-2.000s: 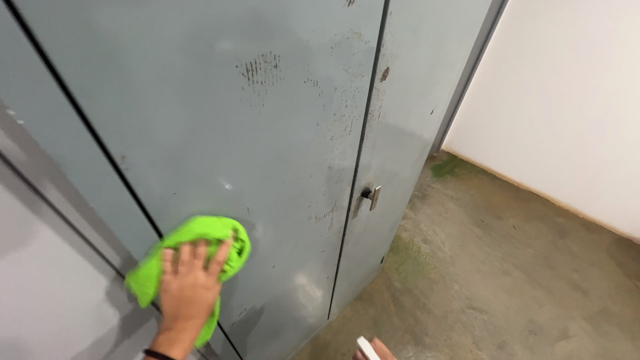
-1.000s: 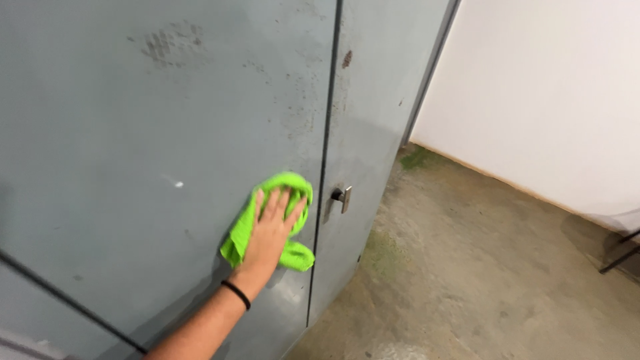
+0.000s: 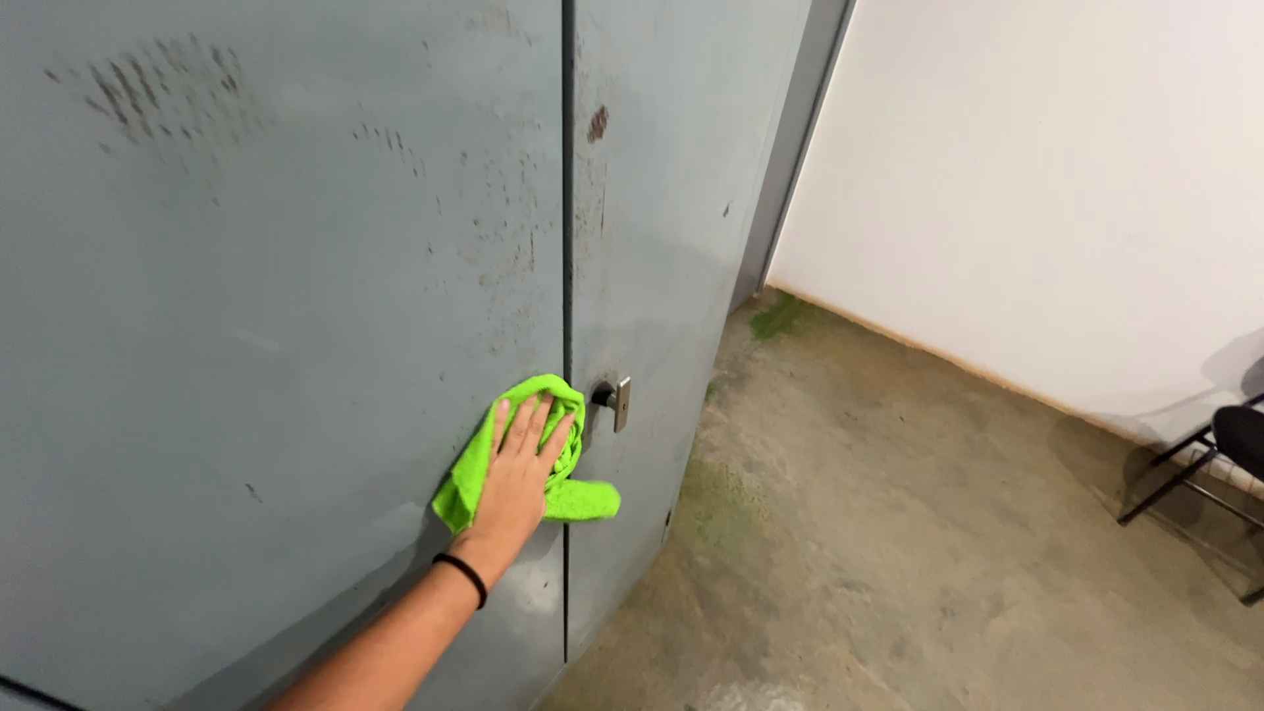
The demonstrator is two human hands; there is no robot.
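My left hand, with a black band round its wrist, presses a bright green cloth flat against a grey metal cabinet door. The cloth is bunched under and around the fingers, and one end of it laps over the dark gap between the two doors. Just right of the fingertips, a metal handle sticks out from the narrower-looking right door. Dark scuffs and worn spots mark both doors above the hand. My right hand is out of view.
A stained concrete floor lies right of the cabinet, with green patches near its base. Beyond it stands a white wall. Part of a dark chair with black metal legs shows at the right edge.
My left hand has moved the green cloth rightward across the door, close to the handle. My right hand, seen earlier at the bottom with a white object, has left the view.
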